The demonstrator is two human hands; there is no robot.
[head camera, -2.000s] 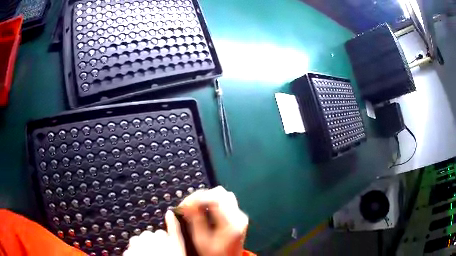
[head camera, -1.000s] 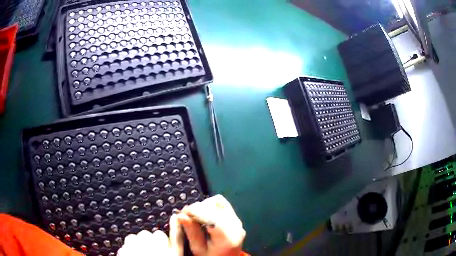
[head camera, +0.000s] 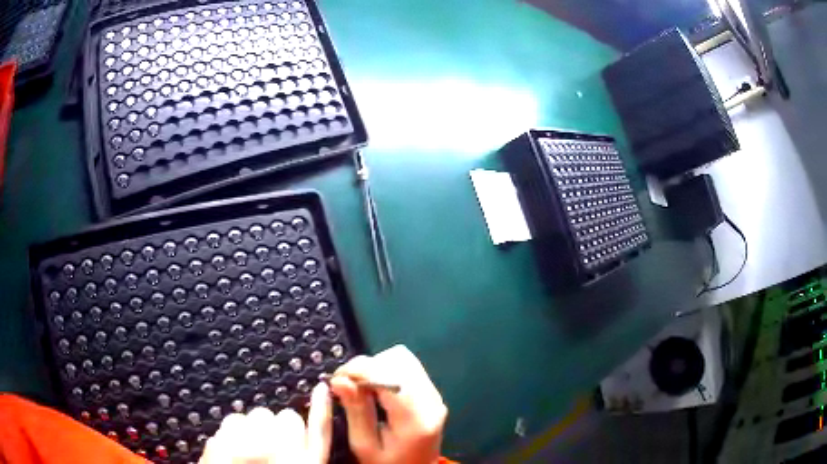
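The black working tray [head camera: 186, 201] lies nearest me, with rows of small round components in its pockets. My right hand [head camera: 394, 408] is over its lower right corner and holds a thin tan stick-like tool [head camera: 374, 386] between the fingertips. My left hand [head camera: 263, 439] is beside it, cut off by the bottom edge, with its thumb and fingertips touching or very near the right fingertips. Whether a small part is between the fingertips cannot be told.
A second component tray [head camera: 245, 170] lies beyond. Silver tweezers [head camera: 374, 228] lie right of it. A paper slip [head camera: 500, 207] touches a tray stack [head camera: 542, 204]. A black box [head camera: 669, 104] and adapter [head camera: 695, 205] stand far right. An orange-red bin [head camera: 5, 104] shows at the left edge.
The view has shifted, so the trays and tweezers appear further left. The tan tool now shows more clearly, pointing right from the right fingertips. Both hands stay together over the tray's corner.
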